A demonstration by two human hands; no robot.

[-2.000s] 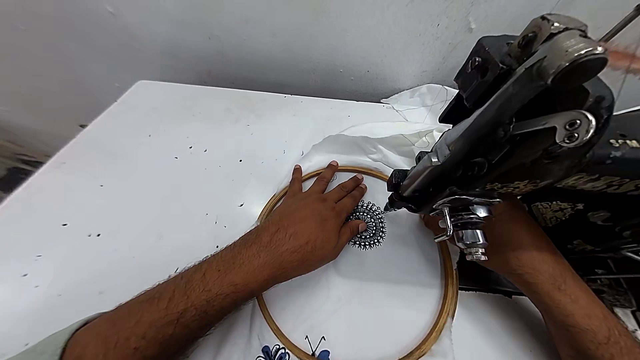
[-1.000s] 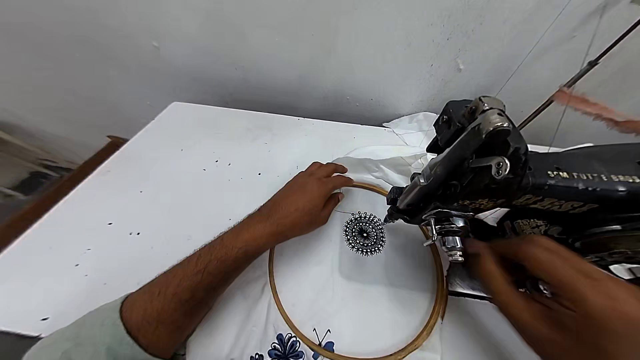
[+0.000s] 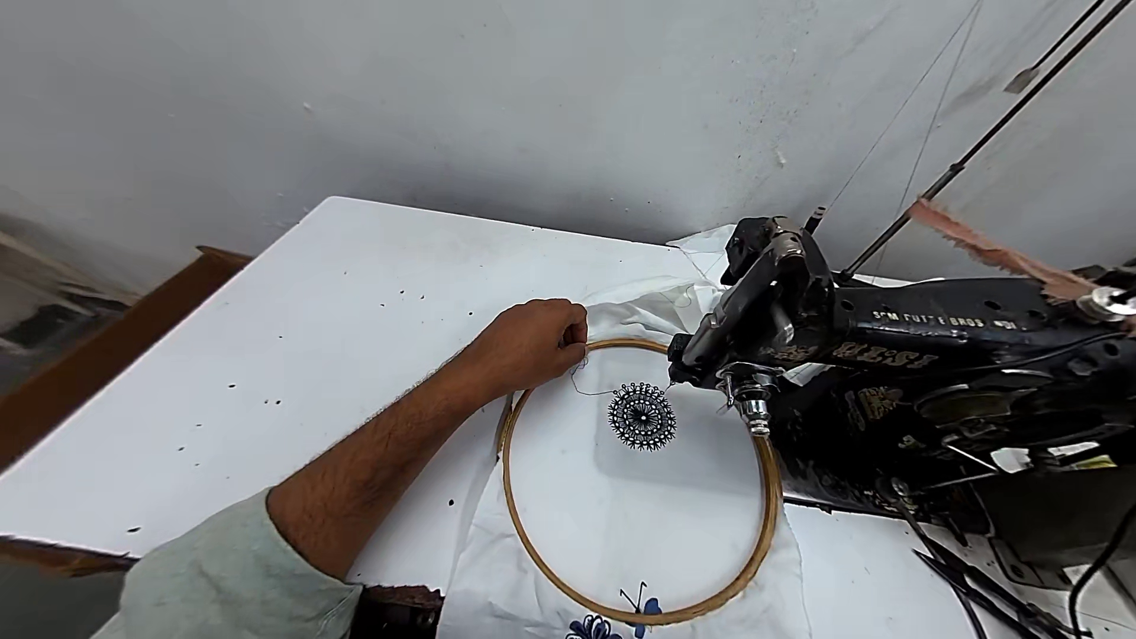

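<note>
My left hand point(image 3: 535, 344) has its fingers pinched together at the upper left edge of the wooden embroidery hoop point(image 3: 524, 532), with a loose dark thread point(image 3: 587, 392) running from the fingertips to the stitching. White fabric point(image 3: 683, 524) is stretched in the hoop. On it is a round black embroidered motif point(image 3: 642, 416), just left of the needle area of the black sewing machine point(image 3: 941, 337). A blue flower point(image 3: 593, 628) and a blue butterfly point(image 3: 650, 612) show at the hoop's lower edge. My right hand is out of view.
The white tabletop point(image 3: 355, 302) extends left, against a grey wall point(image 3: 444, 106). Dark scissors point(image 3: 985, 590) lie at the lower right. A strip of pinkish cloth point(image 3: 994, 248) hangs above the machine arm. Bunched fabric point(image 3: 639, 306) lies behind the hoop.
My left hand has gone from lying spread on the hooped fabric to pinching at the hoop's upper left edge. My right hand, earlier by the machine head, has left the view. The view has shifted.
</note>
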